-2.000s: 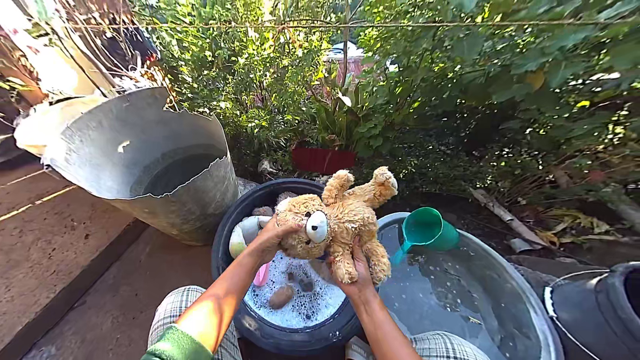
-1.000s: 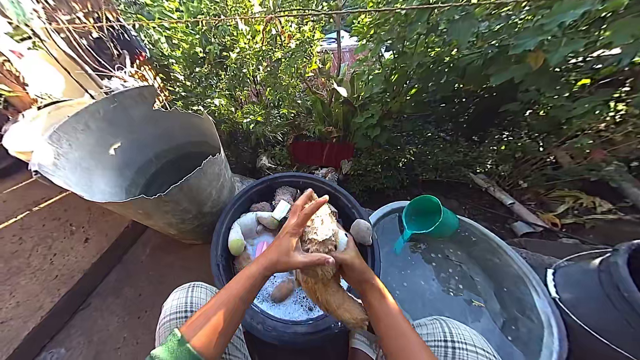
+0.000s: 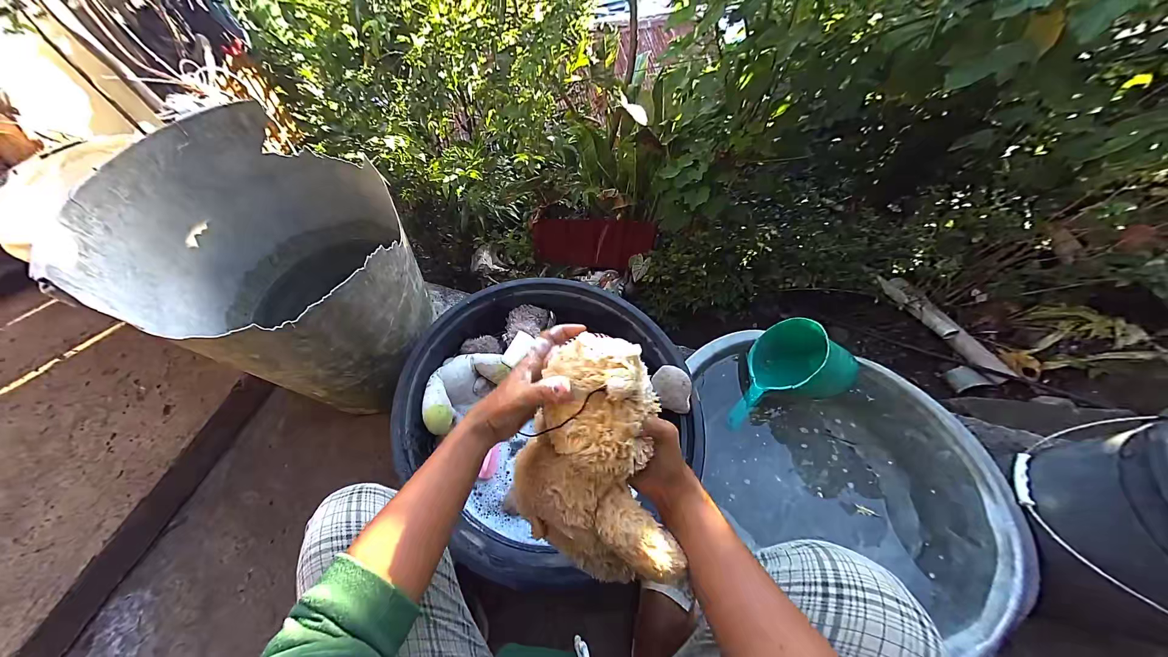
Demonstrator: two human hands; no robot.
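A tan teddy bear (image 3: 584,474) hangs between my hands over the near rim of a black tub (image 3: 538,290), its legs pointing down. My left hand (image 3: 525,392) is at its upper left side, thumb and fingers spread around a white block (image 3: 520,349), perhaps soap, or just in front of it; the exact contact is unclear. My right hand (image 3: 659,461) grips the bear's right side. A thin dark cord crosses the fur. In the tub are suds (image 3: 497,511), a pale plush toy (image 3: 456,383), greyish plush pieces (image 3: 527,321) and a pink object (image 3: 489,462).
On the right, a wide basin of water (image 3: 990,456) holds a green plastic dipper (image 3: 798,360) at its rim; a black bucket (image 3: 1095,511) with a wire handle stands beyond. A large torn metal container (image 3: 365,338) stands left. Plants and a red planter (image 3: 593,244) lie behind.
The bear was held lying with its face toward me two seconds ago; now it hangs with its legs down and its face out of sight. My left hand has shifted along its upper part.
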